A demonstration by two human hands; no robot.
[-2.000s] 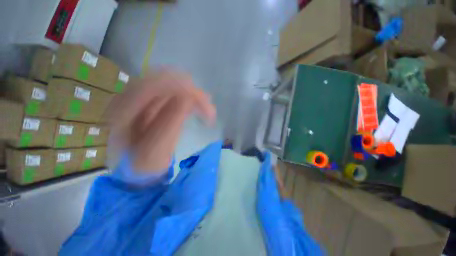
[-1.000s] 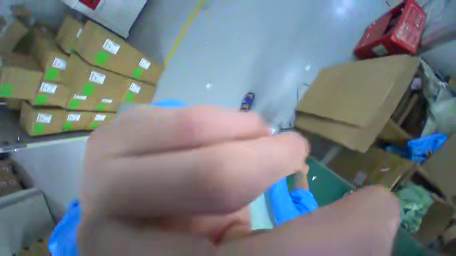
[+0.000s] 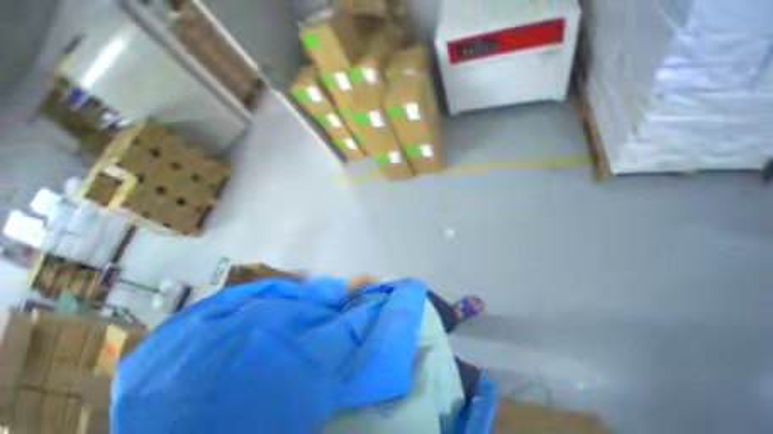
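Note:
My left arm in its blue sleeve fills the lower left middle. A small, blurred part of my left hand (image 3: 363, 280) shows above the sleeve; the fingers are mostly hidden, and I cannot tell whether it holds anything. A brown carton (image 3: 254, 273) shows partly just beyond the sleeve. A strip of my right sleeve (image 3: 481, 408) shows at the bottom edge; my right hand is not in view.
Cartons with green labels (image 3: 370, 117) stand stacked at the top middle. Beside them are a white box with a red band (image 3: 504, 72) and a white-wrapped pallet (image 3: 678, 102). Brown cartons (image 3: 169, 182) stand at left, others (image 3: 55, 364) at lower left. Brown cardboard (image 3: 542, 420) lies at the bottom.
The view has swung left, and the stacked cartons now show at top middle. The large hand is gone from before the camera. The red crate and the green table are out of view.

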